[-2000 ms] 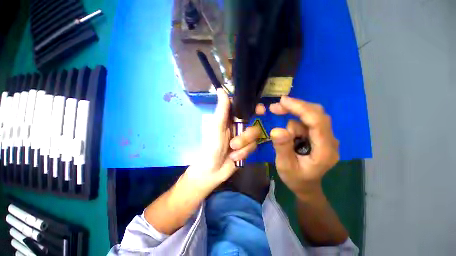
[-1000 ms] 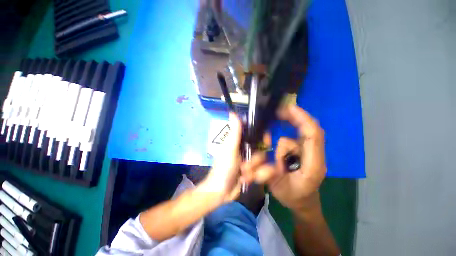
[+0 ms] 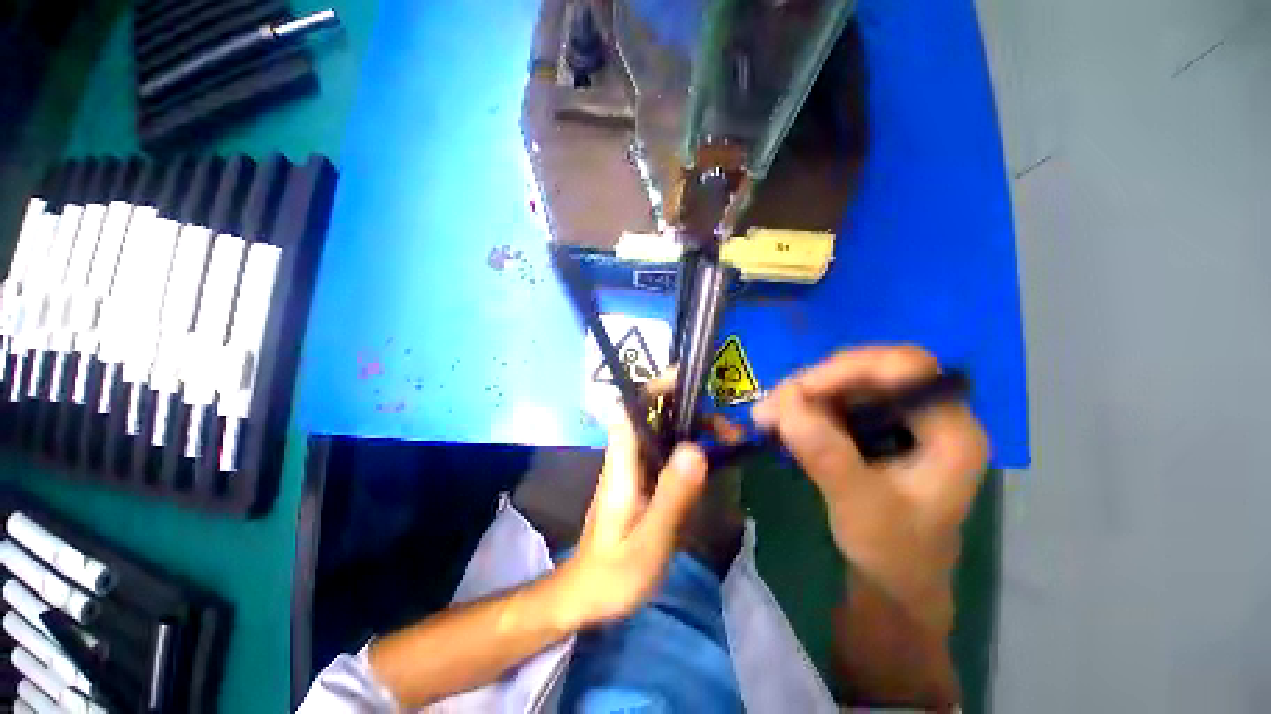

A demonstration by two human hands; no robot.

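A black tripod-handle unit (image 3: 701,328) with a shiny tube lies at the table's front edge, its far end at the machine's front. One thin black leg is swung out to the left. My left hand (image 3: 630,519) holds the unit's near end from below left. My right hand (image 3: 892,453) is closed around a short black part (image 3: 913,405), blurred; a dark bar reaches from its fingers towards the unit's hub. Whether that bar is joined to the unit is unclear. The machine (image 3: 599,168) stands just ahead with a yellowish strip (image 3: 781,255) and a clear guard (image 3: 767,84).
On the green bench at left are a slotted foam tray (image 3: 286,335) of white units, another foam tray (image 3: 230,84) with a black unit, and a third tray (image 3: 202,642) with white and black units. Warning labels (image 3: 732,371) sit on the blue table (image 3: 446,279). Grey floor is at right.
The black unit's legs have opened apart and the unit shows more clearly below the guard. My right hand has moved right, and a longer dark piece now shows in it.
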